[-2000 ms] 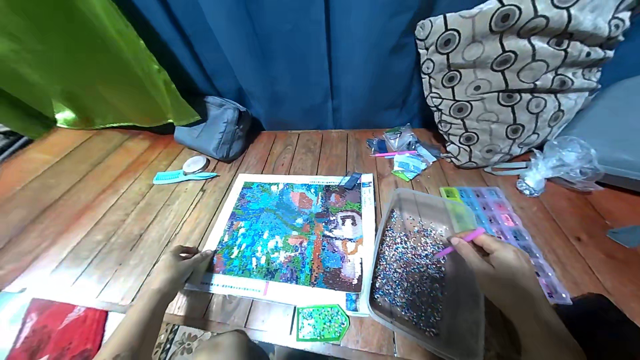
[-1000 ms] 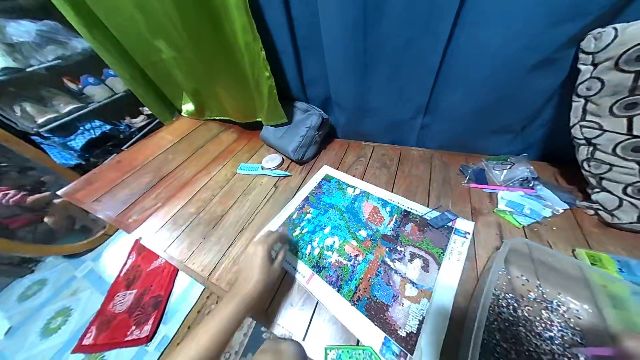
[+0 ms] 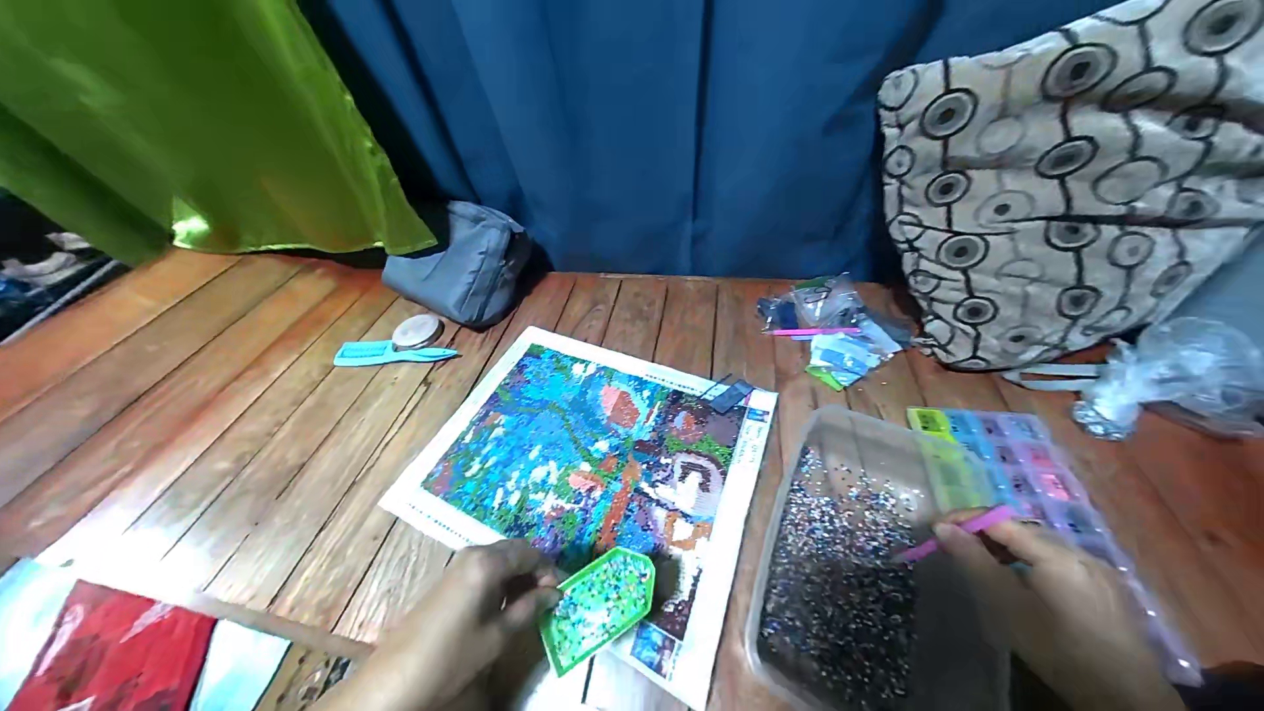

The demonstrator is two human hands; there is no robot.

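My left hand pinches the corner of a green plastic bead tray holding multicoloured diamond-painting drills, raised over the lower part of the canvas. The diamond painting canvas lies slanted on the wooden floor, mostly covered in coloured drills, with a white margin. My right hand grips a pink drill pen, its tip pointing down over the clear plastic container. Mixed loose drills cover that container's bottom. Right of it, partly behind my right hand, is a compartment box with coloured lids.
Behind the canvas lie small plastic bags, a light-blue comb, a round white-topped item and a grey pouch. A patterned cushion and crumpled clear plastic are right. Red cloth lies lower left.
My left hand has left the canvas's left edge and taken hold of the green tray, which lay near the canvas's lower edge. The canvas sits more slanted than two seconds ago.
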